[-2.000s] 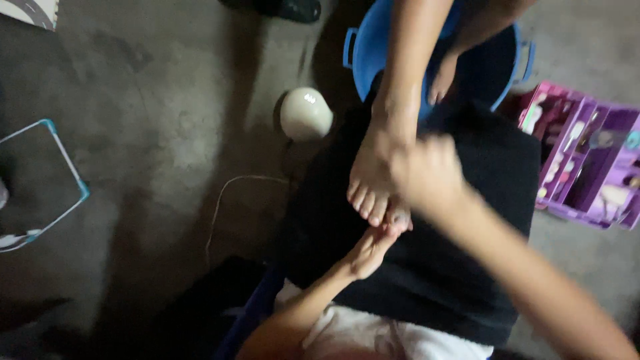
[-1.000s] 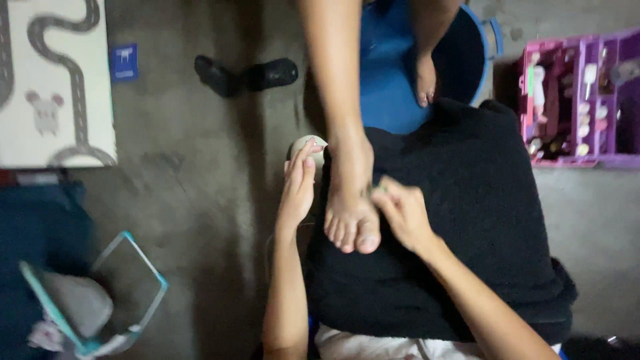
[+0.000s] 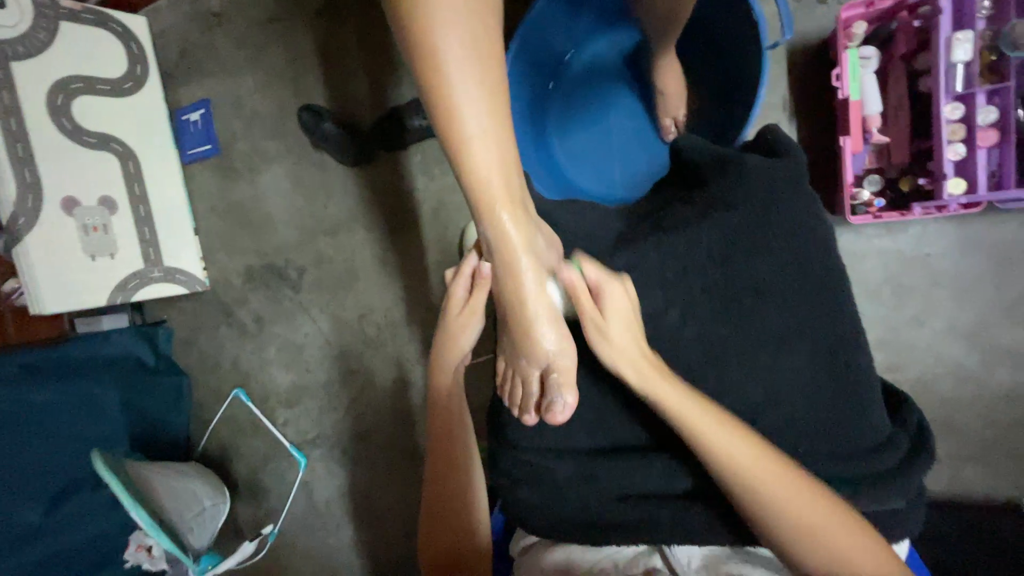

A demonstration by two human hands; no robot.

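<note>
Another person's wet-looking bare foot (image 3: pixel 528 344) reaches over a black towel (image 3: pixel 736 320) on my lap, toes pointing toward me. My left hand (image 3: pixel 464 304) rests against the left side of that foot near the ankle, its fingertips partly hidden behind it. On the other side, my right hand (image 3: pixel 608 312) has its fingers curled around a small white and green object (image 3: pixel 557 294) pressed to the edge of the foot; blur hides what the object is. The person's other foot (image 3: pixel 670 92) is inside a blue plastic tub (image 3: pixel 592 120).
A pink and purple case (image 3: pixel 920 210) of small bottles lies open at the upper right. Dark shoes (image 3: pixel 328 132) are on the concrete floor. At the left are a road-pattern play mat (image 3: pixel 96 176), a blue packet (image 3: pixel 196 130), dark teal fabric (image 3: pixel 88 416) and a white-and-teal frame (image 3: pixel 264 424).
My left hand was at the toes two seconds ago and is now beside the ankle. My right hand has stayed on the foot's right side since one second ago. The view has shifted.
</note>
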